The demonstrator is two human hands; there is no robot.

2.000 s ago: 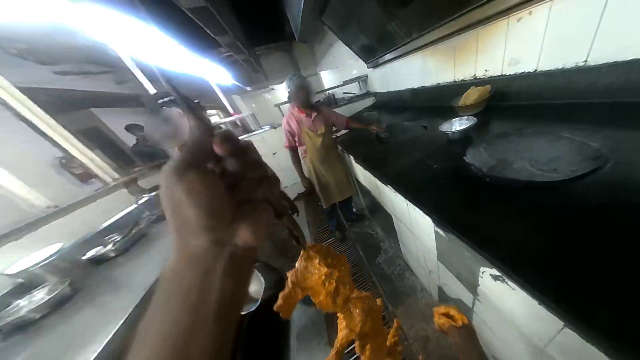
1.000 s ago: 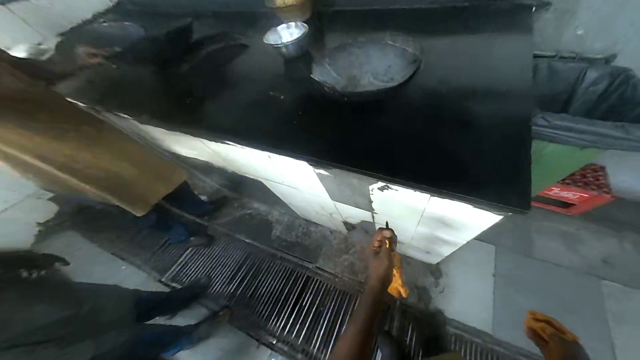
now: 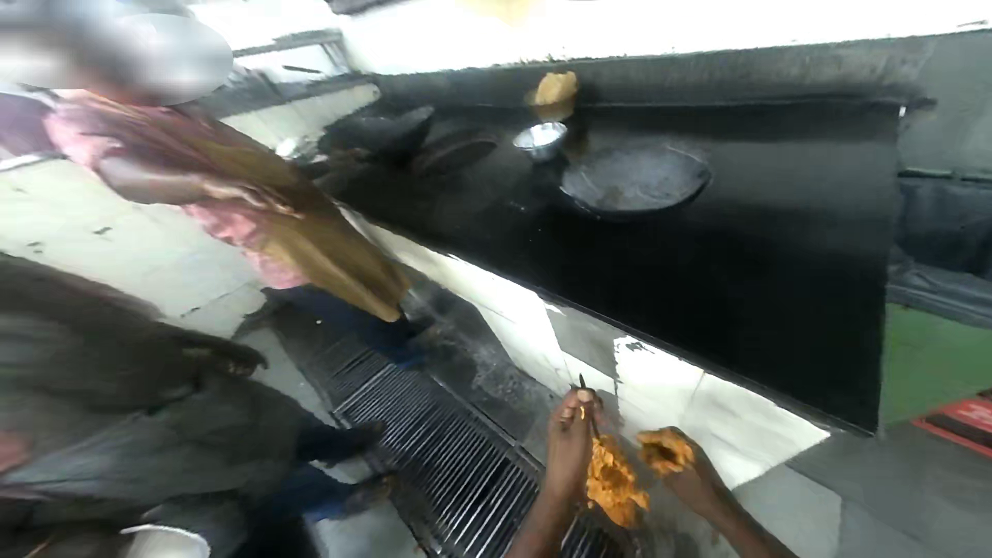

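Note:
My left hand [image 3: 572,438] is closed around a thin dark skewer [image 3: 595,426], whose tip pokes up above the fingers. Orange-coated pieces of food [image 3: 614,484] hang on the skewer below that hand. Just to their right is my right hand [image 3: 686,465], its fingers thickly covered in orange paste. Whether a piece lies within those fingers, I cannot tell. A small gap separates the right hand from the skewered food.
A black counter [image 3: 744,310] with white tiled side holds a wide pan [image 3: 635,182] and a metal bowl [image 3: 540,139]. A metal floor grate [image 3: 457,465] runs below. One person in an apron [image 3: 333,256] and another in dark clothes [image 3: 155,395] stand at left.
My right hand has come from the lower right to beside the skewered food. The view has swung about widely.

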